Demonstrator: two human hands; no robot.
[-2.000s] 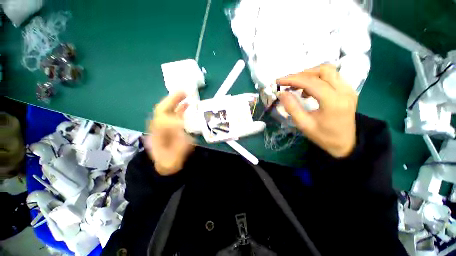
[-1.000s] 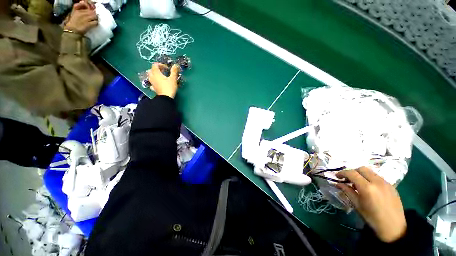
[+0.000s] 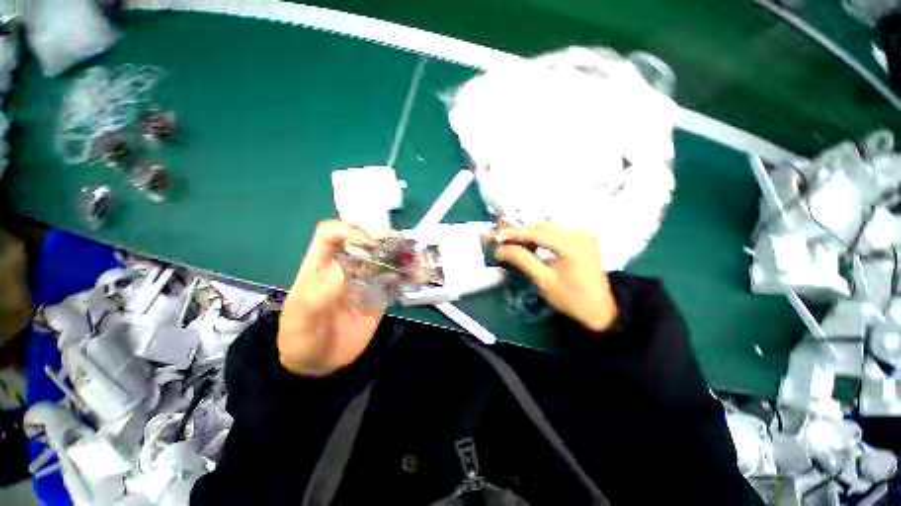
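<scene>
A white camera housing (image 3: 462,245) lies on the green bench in front of me, with its blocky bracket end (image 3: 366,194) at the upper left and white stick antennas (image 3: 464,323) sticking out. My left hand (image 3: 334,296) holds a blurred camera module (image 3: 392,267) with wires over the left part of the housing. My right hand (image 3: 555,265) is at the housing's right end, its fingers pinching a small dark part (image 3: 491,248), likely a cable end. The housing's opening is partly hidden by the module.
A large clear bag of white parts (image 3: 573,148) lies behind my right hand. Spare modules (image 3: 151,180) and tangled translucent loops (image 3: 99,107) are at the far left. A blue bin (image 3: 47,346) of white housings is lower left. Piled white units (image 3: 830,227) are at the right.
My left hand has come back from the spare modules to the housing with a module in it. My right hand has moved in to the housing's end. The view has turned.
</scene>
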